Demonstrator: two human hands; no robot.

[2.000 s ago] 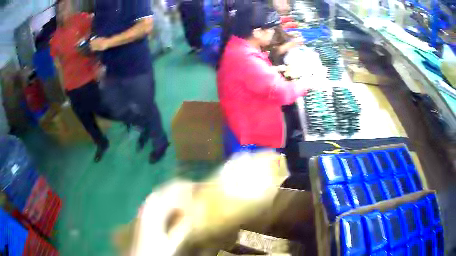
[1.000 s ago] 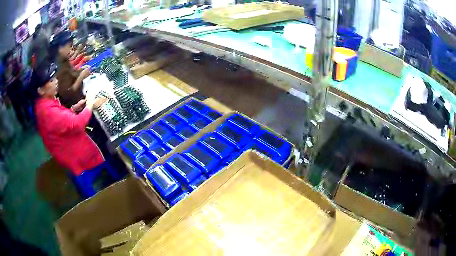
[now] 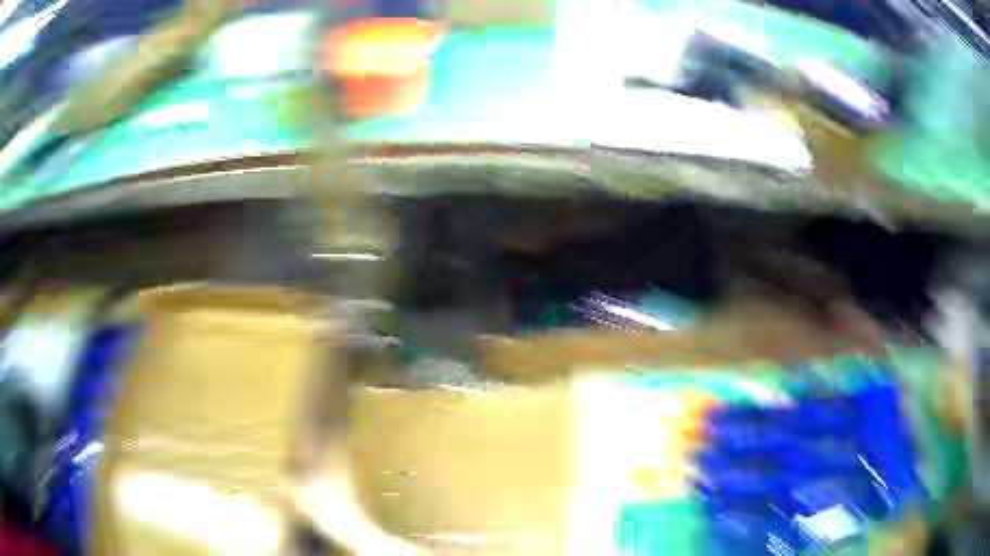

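Note:
The frame is strongly blurred. An empty-looking brown cardboard tray [image 3: 206, 380] lies at the lower left. Blue housings [image 3: 809, 451] show as a smeared blue block at the lower right, on the printed mat [image 3: 641, 434]; single units cannot be told apart. More blue shows at the left, beside the tray. No hand can be made out for certain; a pale streak at the bottom, right of the tray, is too blurred to name.
The green-topped shelf [image 3: 489, 87] runs across the top, with orange tape rolls [image 3: 380, 67] and white items on it. Under it is a dark space with a brown carton edge [image 3: 651, 350]. Brown cardboard [image 3: 467, 456] covers the lower middle.
The view has swung right along the bench. The cardboard tray has moved left in view, the filled blue trays are mostly out of view, and a blue block now shows at the right.

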